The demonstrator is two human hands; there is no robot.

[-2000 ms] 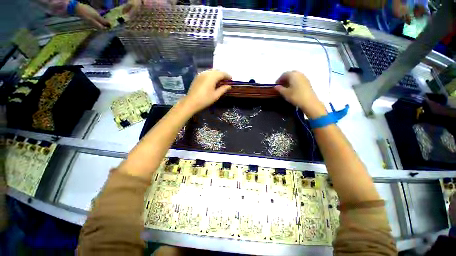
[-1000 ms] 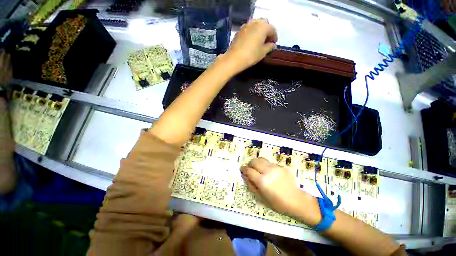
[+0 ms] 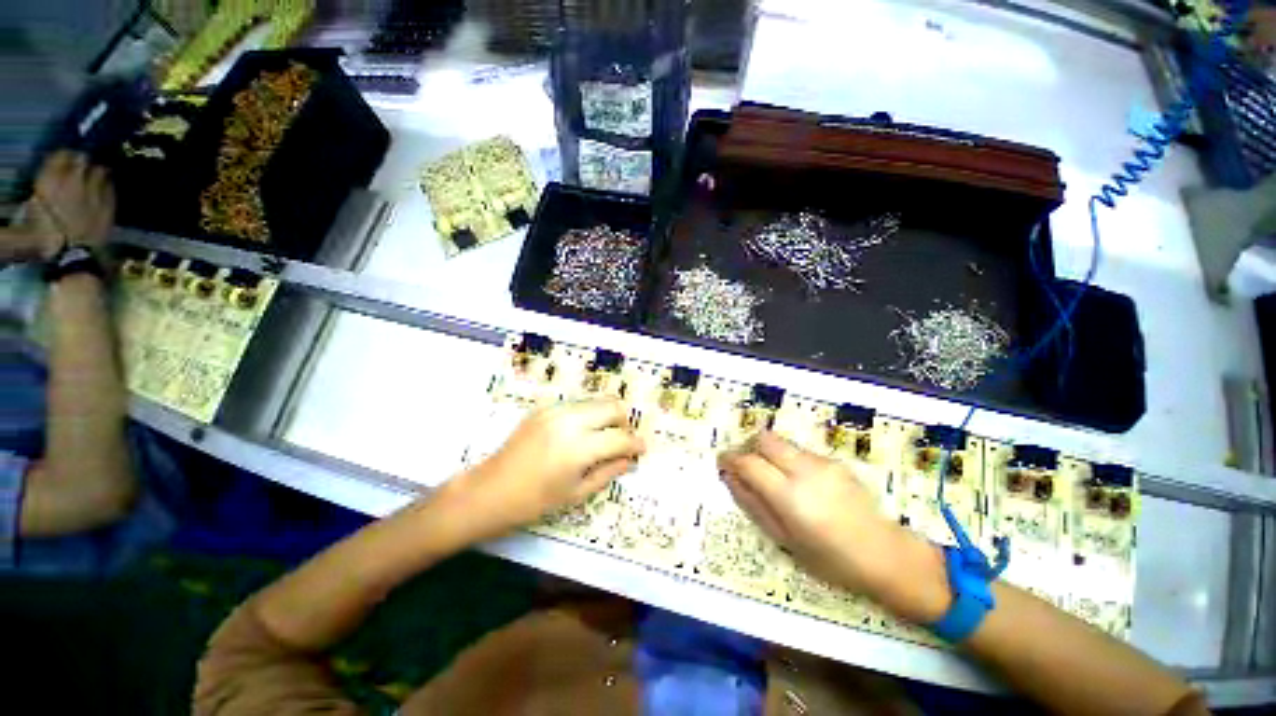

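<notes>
A pale yellow-cream circuit board panel (image 3: 651, 520) lies along the front rail, with black parts on its far edge. My left hand (image 3: 571, 459) is over the panel's left part, fingertips pinched together. My right hand (image 3: 800, 506), with a blue strap (image 3: 968, 593) on its wrist, is over the middle, fingertips pinched close to the board. Whether either holds a tiny part cannot be made out. The black main tray (image 3: 854, 329) holds several silvery heaps. A side bin (image 3: 529, 269) at its left holds a greyish-brown heap.
Brown strips (image 3: 896, 151) lie at the tray's back. Dark bags (image 3: 616, 98) stand behind the side bin. A separate small board (image 3: 479, 193) lies left. A black bin (image 3: 329, 154) holds orange-yellow parts. Another person's hand (image 3: 73, 210) is at far left. A blue coiled cord (image 3: 1140, 157) hangs right.
My left hand has come down from the brown strips to the panel. My right hand stays over the panel. The view has shifted, showing the left side bin and another person's arm.
</notes>
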